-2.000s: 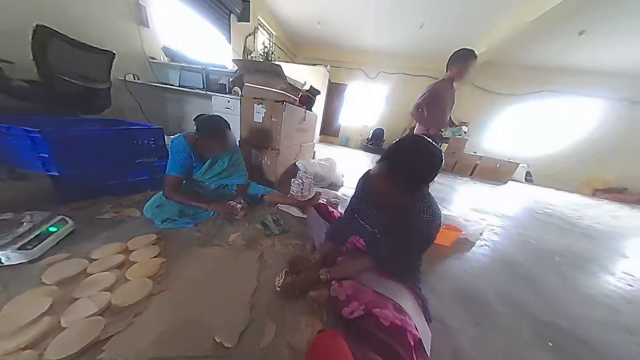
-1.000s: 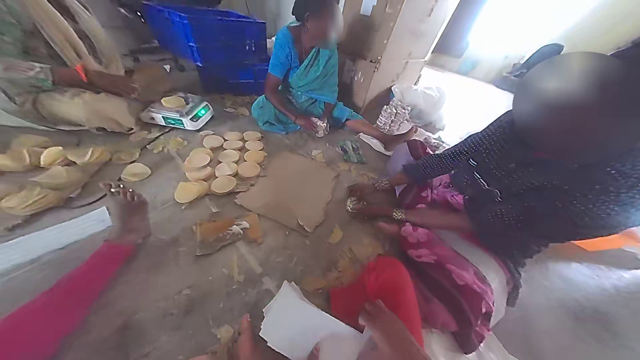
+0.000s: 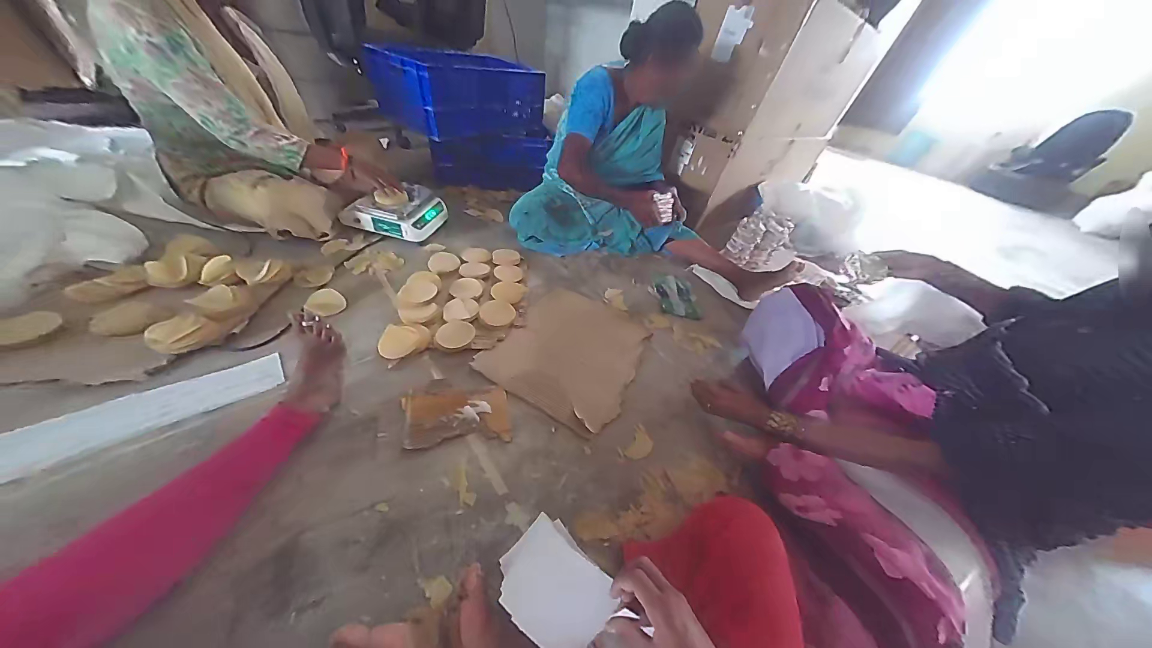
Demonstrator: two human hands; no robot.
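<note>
My right hand, at the bottom edge, has its fingers closed on the right edge of a small stack of white paper sheets. The stack lies at an angle beside a red-clothed knee. My left hand cannot be made out. Beyond the sheets are a brown packet and a flat piece of cardboard on the floor. Thin round yellow discs stand in rows of small stacks behind them.
A co-worker's hand is over a digital scale. Another seated person holds a small bundle. A third person's arm reaches in from the right. Blue crates, loose discs and an outstretched pink-clad leg are around.
The view has swung down and left from two seconds ago. The co-worker's hand at left has moved onto the scale. The person at right has moved one arm back towards the plastic bags.
</note>
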